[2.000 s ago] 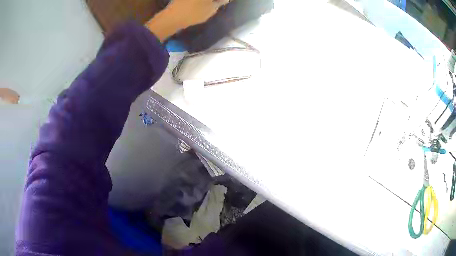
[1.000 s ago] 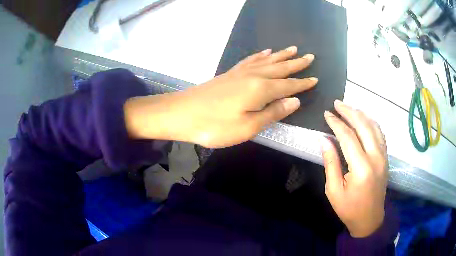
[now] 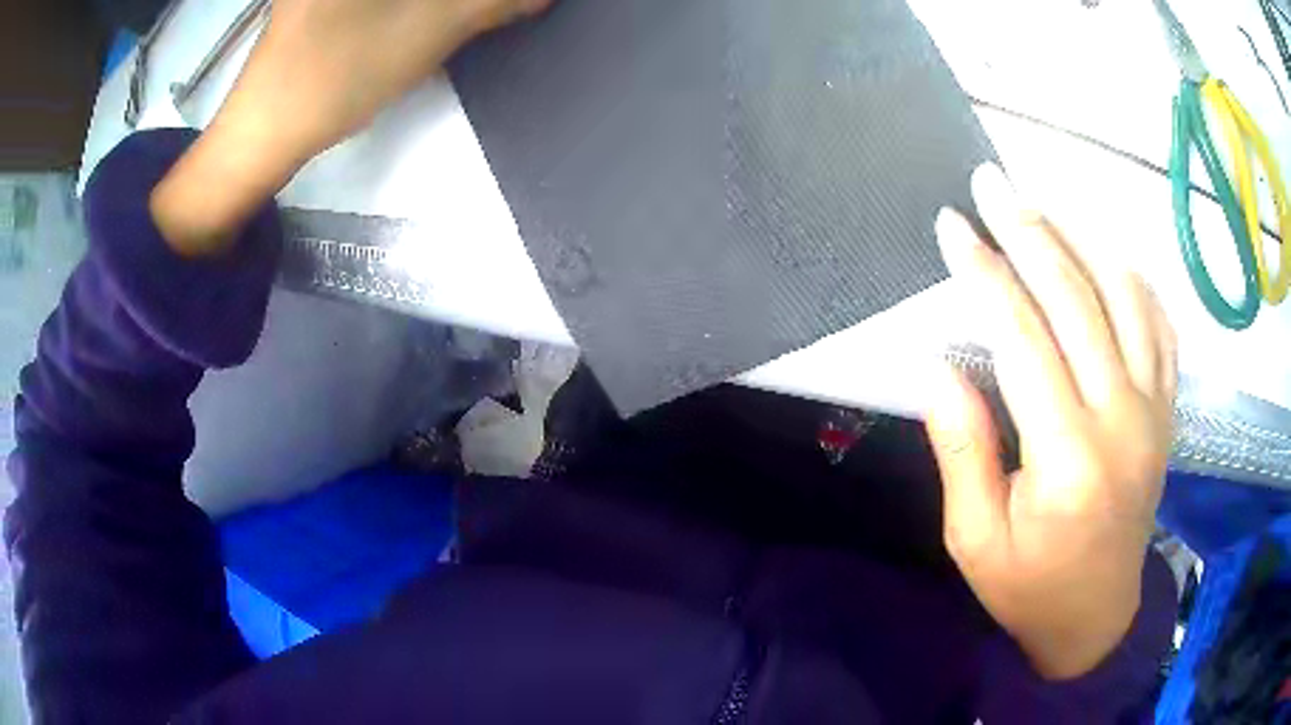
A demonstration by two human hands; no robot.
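A dark grey rib knit piece (image 3: 736, 184) lies flat on the white table, turned at an angle, with one corner reaching over the front edge. Its far end is cut off by the top of the picture. My left hand (image 3: 354, 71) is at the upper left by the fabric's left edge; its fingertips are cut off by the top edge, so its hold cannot be told. My right hand (image 3: 1055, 425) is at the fabric's right corner, fingers apart, fingertips touching or just beside the edge. Scissors (image 3: 1229, 198) with green and yellow handles lie at the upper right.
A measuring tape strip (image 3: 347, 262) runs along the table's front edge. Looped cords (image 3: 213, 64) lie at the upper left. Below the table are pale scraps (image 3: 507, 432) and a blue crate (image 3: 340, 552). Another blue crate (image 3: 1218, 623) with dark material is at the lower right.
My left hand has moved from on top of the fabric to the upper left. The fabric has turned, and a corner now overhangs the front edge. My right hand has stayed near its right side.
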